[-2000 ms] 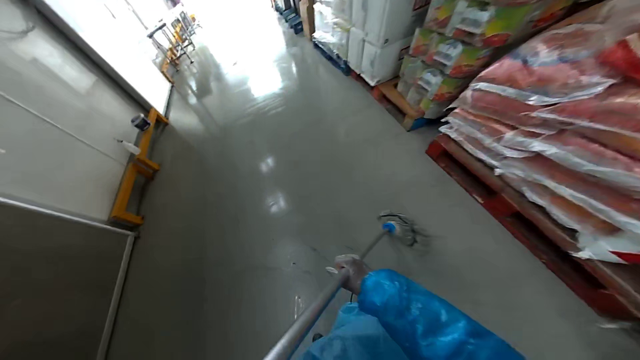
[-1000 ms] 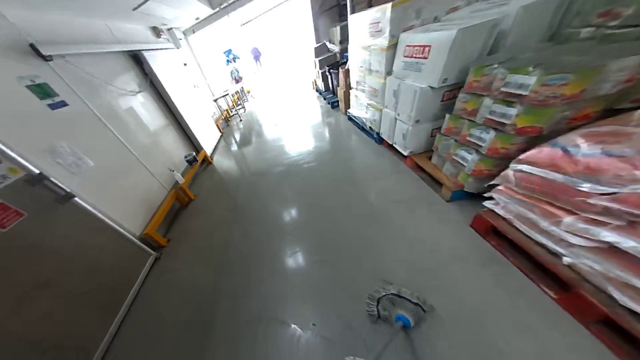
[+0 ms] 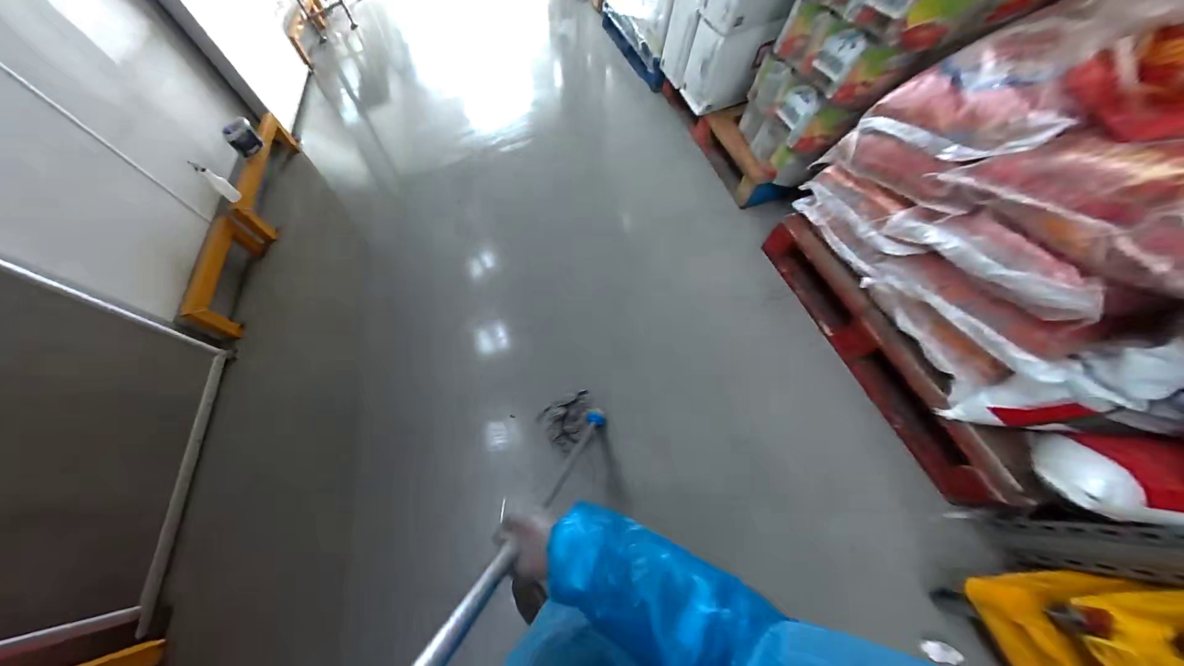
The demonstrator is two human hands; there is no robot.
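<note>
A string mop head (image 3: 566, 421) with a blue socket rests on the grey floor near the middle of the view. Its metal handle (image 3: 467, 610) slants down to the lower left. Around that handle is closed my right hand (image 3: 527, 546), blurred, at the end of a blue plastic sleeve. My left hand is not in view. The upper end of the handle runs out of the bottom of the frame.
On the right, a red wooden pallet (image 3: 860, 347) bears stacked sacks (image 3: 999, 231); wrapped cartons (image 3: 717, 60) stand farther back. Yellow rails (image 3: 211, 268) with a spray bottle (image 3: 219, 183) line the left wall. A yellow item (image 3: 1064, 601) lies at lower right. The floor (image 3: 416, 305) is shiny.
The mop head has swung to the left across the floor compared with two seconds ago. The view tipped up, then down again, and my right hand is back in sight.
</note>
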